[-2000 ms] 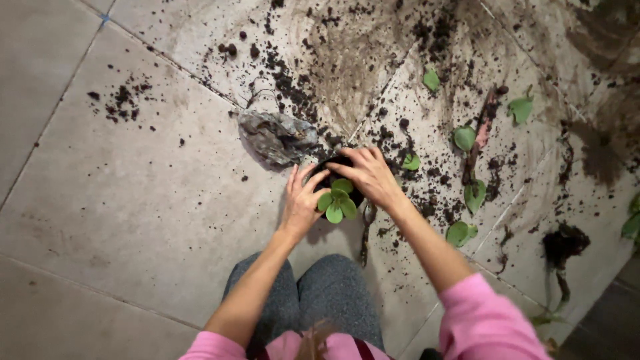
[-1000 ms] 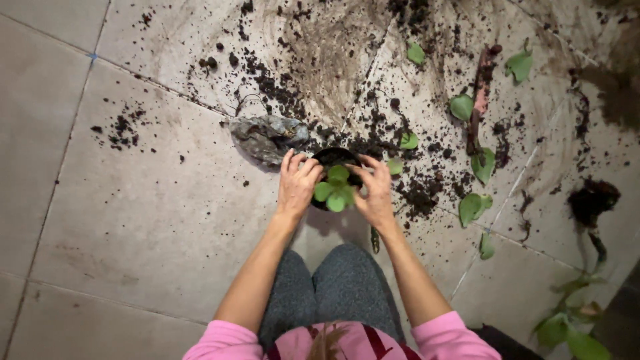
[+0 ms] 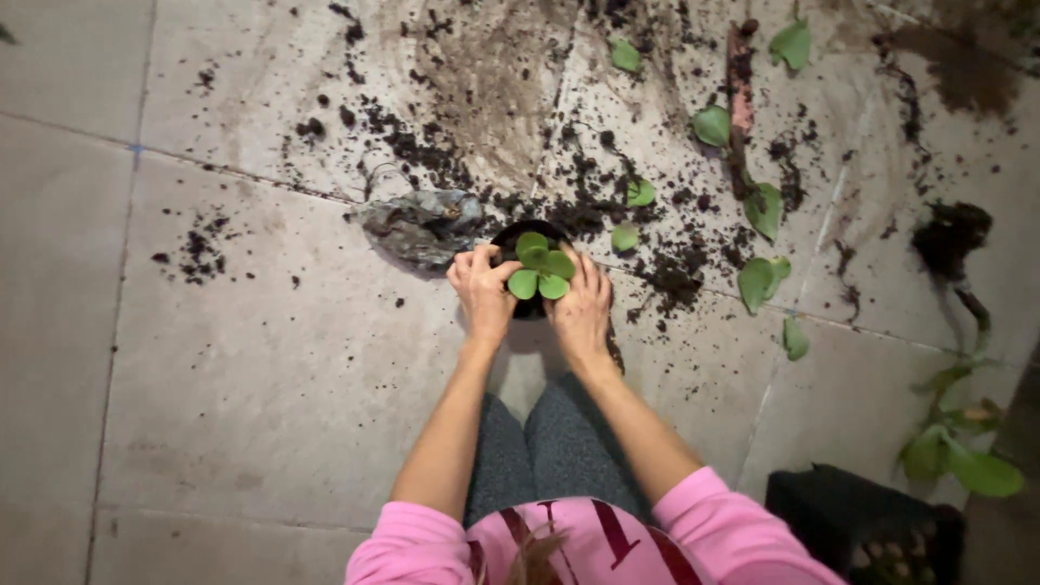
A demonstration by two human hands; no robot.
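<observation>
A small plant with rounded green leaves stands in a round black pot on the tiled floor, in front of my knees. My left hand grips the pot's left side, its fingertips at the rim. On the opposite side, my right hand holds the pot, with its thumb and some fingertips partly hidden under the leaves. Dark soil shows inside the rim behind the plant. A crumpled grey plastic bag lies just left of the pot, close to my left hand.
Loose dark soil and several cut leaves lie around the pot and to the right. A rooted clump, a leafy plant and a dark container are at the right. A brownish strip lies at the upper right.
My hands have moved apart from over the pot's top to its two sides. The view has shifted a little.
</observation>
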